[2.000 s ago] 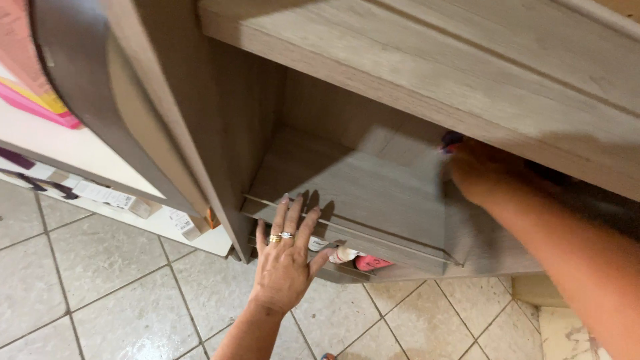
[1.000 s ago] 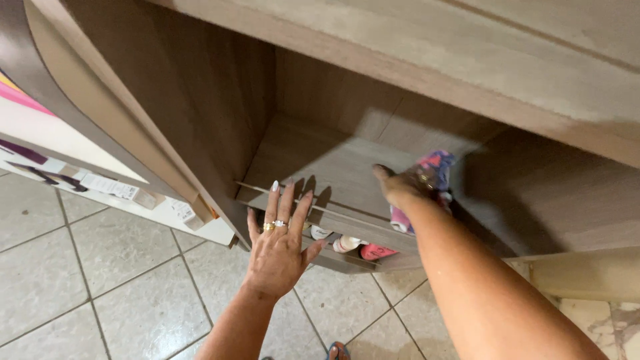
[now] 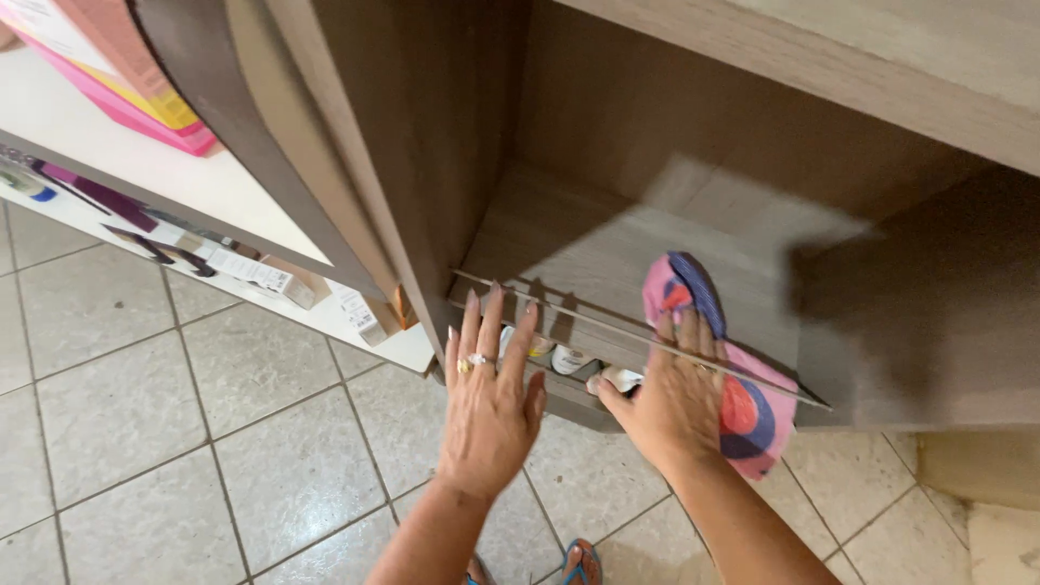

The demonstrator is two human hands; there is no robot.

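Observation:
My left hand [image 3: 491,390], with rings on it, rests its spread fingers on the thin front strip [image 3: 569,313] of a wood-grain cabinet shelf [image 3: 585,236]. To its right, my right hand [image 3: 682,390] lies over the same edge, its fingers on a pink and blue patterned cloth [image 3: 756,406]. One part of the cloth is bunched on the shelf beyond the fingertips, and another part hangs over the front edge beside the wrist. The palm's hold on the cloth is hidden. Below the strip, several small bottles [image 3: 569,359] show between my hands.
At the left, a white shelf [image 3: 390,345] holds boxes [image 3: 252,272] and small items, with pink and yellow packaging [image 3: 146,89] above. The cabinet's side panel [image 3: 390,146] stands beside it. A thick upper board [image 3: 853,81] overhangs the shelf. Tiled floor [image 3: 301,463] and feet in flip-flops [image 3: 581,561] are below.
My right hand has come from deep at the right of the shelf to the front edge near my left hand, bringing the cloth along. My left hand has stayed at the front strip.

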